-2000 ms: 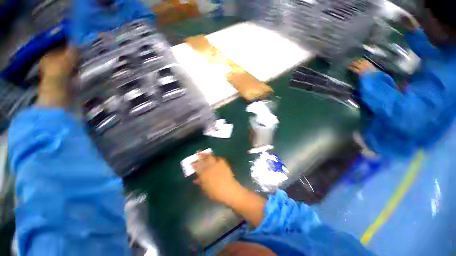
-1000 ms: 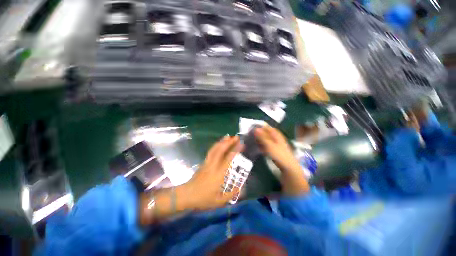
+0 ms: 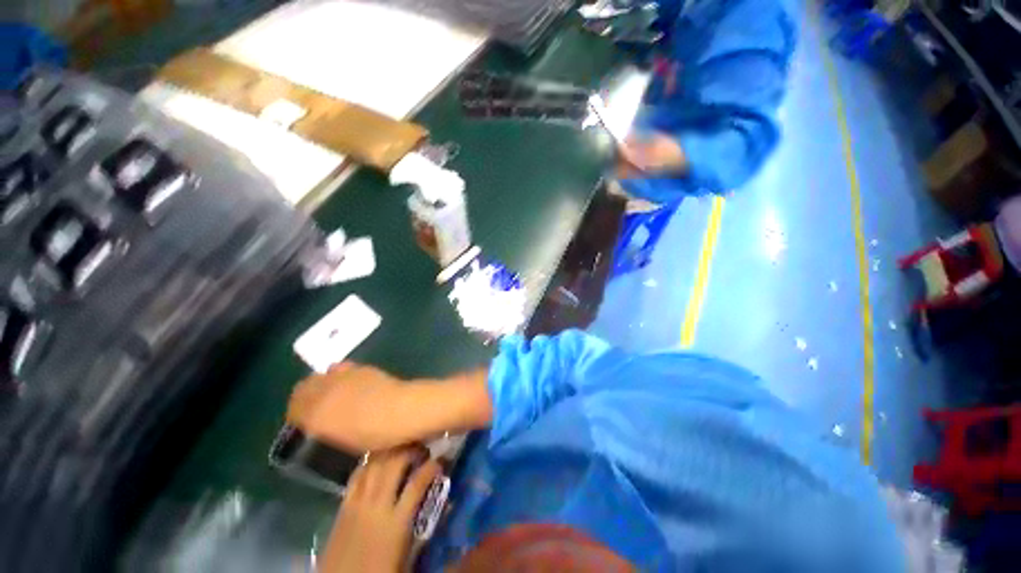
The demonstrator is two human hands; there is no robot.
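An open flip phone (image 3: 311, 458) lies at the bench's near edge, its dark screen half to the left. Its white keypad half shows at my left hand's right side. My left hand (image 3: 381, 506) lies over the phone's middle and holds it. My right hand (image 3: 342, 409) is bent over the top of the screen half. Its fingertips are hidden, so I cannot tell if it holds anything. A white card (image 3: 337, 332) lies just beyond my right hand.
Stacked phone trays (image 3: 146, 291) stand at left. A wipe container (image 3: 440, 224) and crumpled waste film (image 3: 487, 300) are beyond my hands. A white board (image 3: 358, 50) with a brown strip lies farther off. Another person's hand (image 3: 653, 153) is across the bench.
The view has swung to the right, showing more floor. My right hand has moved from beside the phone's far end to over its screen half. My left hand still covers the phone.
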